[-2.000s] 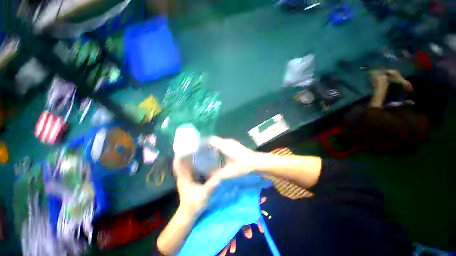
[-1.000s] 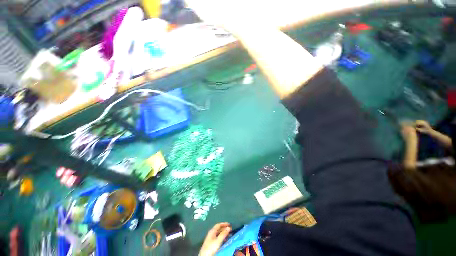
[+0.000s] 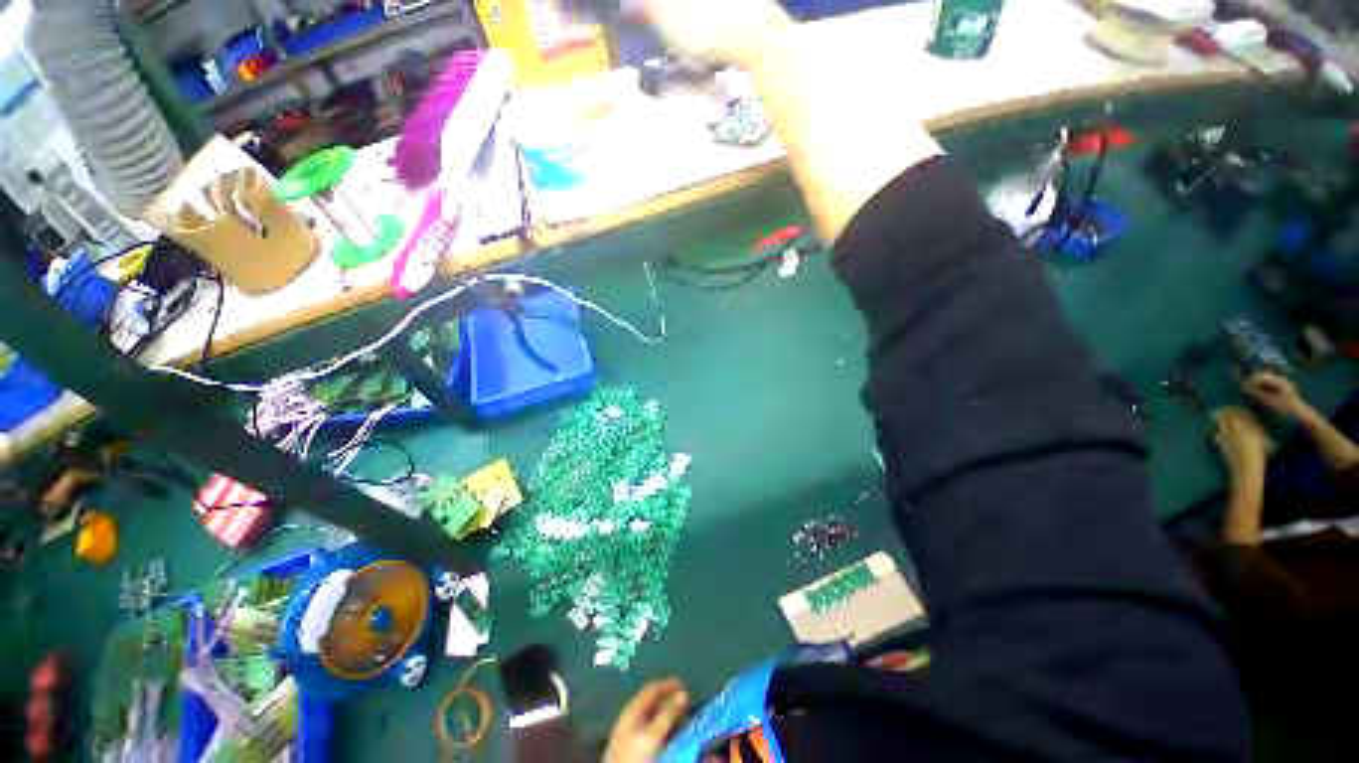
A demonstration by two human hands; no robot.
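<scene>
My right arm in a dark sleeve reaches far forward over the bench. My right hand (image 3: pixel 716 27) is blurred at the top edge, over the white shelf; whether it holds anything cannot be told. My left hand (image 3: pixel 650 719) lies low at the bench's near edge, partly cut off, fingers bent, its grip unclear. A short row of small green circuit boards (image 3: pixel 841 587) lies on the pale work pad (image 3: pixel 882 608), right of my left hand. Tiny dark components (image 3: pixel 824 537) lie loose beyond the pad. A large heap of green boards (image 3: pixel 604 499) lies left of them.
A blue tray (image 3: pixel 522 358) stands behind the heap. A blue-rimmed spool (image 3: pixel 376 617), a ring-shaped roll (image 3: pixel 464 716) and a dark object (image 3: pixel 532 683) are at left. A dark bar crosses the left side. Another person's hands (image 3: pixel 1249 425) are at right.
The two hands were together near the bench edge; then my right arm stretched forward. Since the last earlier frame the view has shifted, showing more shelf, and my left hand stays low.
</scene>
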